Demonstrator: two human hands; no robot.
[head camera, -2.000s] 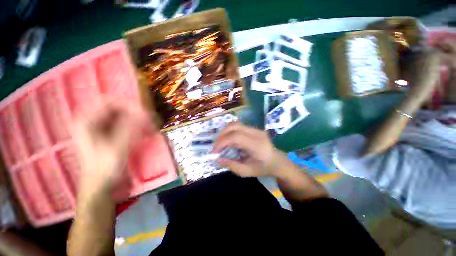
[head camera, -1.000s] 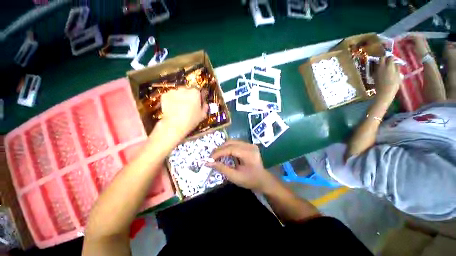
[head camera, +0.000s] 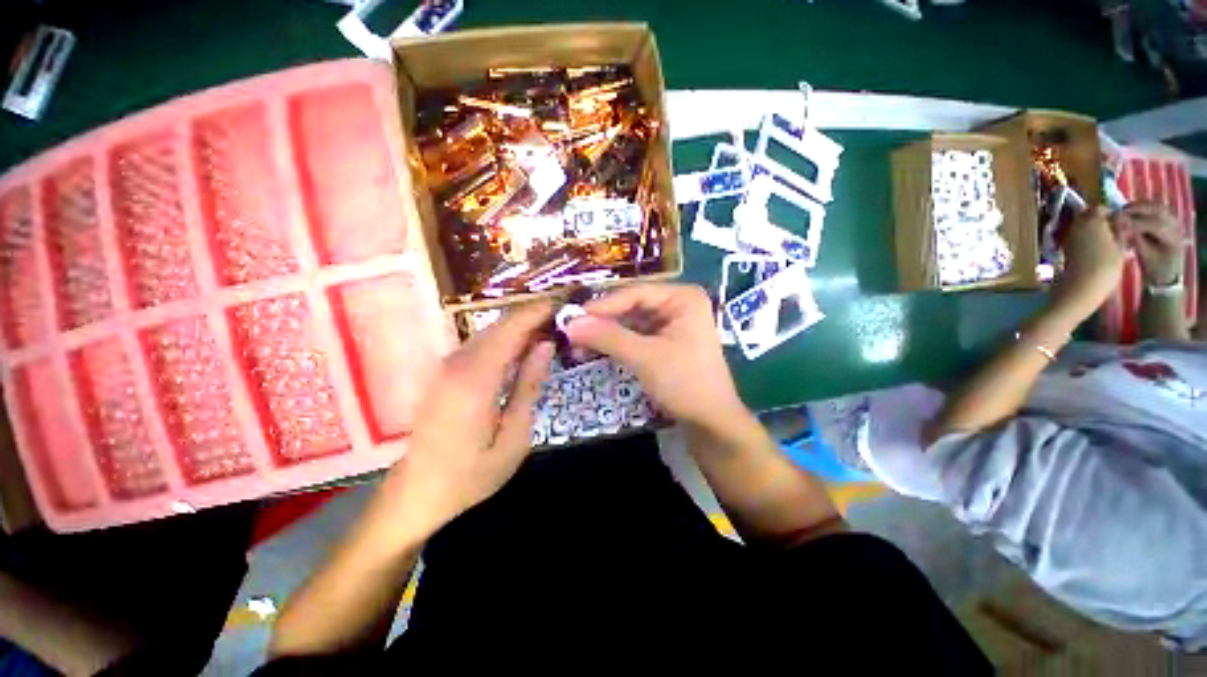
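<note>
My left hand (head camera: 483, 410) and my right hand (head camera: 669, 347) meet above the ring carton. My right fingertips hold a small white ring (head camera: 569, 318) against a small dark part (head camera: 561, 339) at my left fingertips; the part is mostly hidden by the fingers. Below the hands, the near carton holds a heap of white rings (head camera: 593, 401). Just beyond it, an open cardboard carton (head camera: 530, 48) holds shiny copper-orange and dark parts (head camera: 483, 165), with a clear or grey flat part (head camera: 602, 218) on top.
A pink compartment tray (head camera: 199, 307) with small clear parts is at left. White frames (head camera: 781, 218) lie on the green surface right of the cartons. At right are another ring carton (head camera: 913, 218), a copper-part carton (head camera: 1085, 132), a second pink tray (head camera: 1165, 185) and a person in grey (head camera: 1059, 463).
My left hand has left the copper-part carton and come back beside my right hand, now with a dark part at its fingertips. My right hand has risen from the heaped rings with a ring.
</note>
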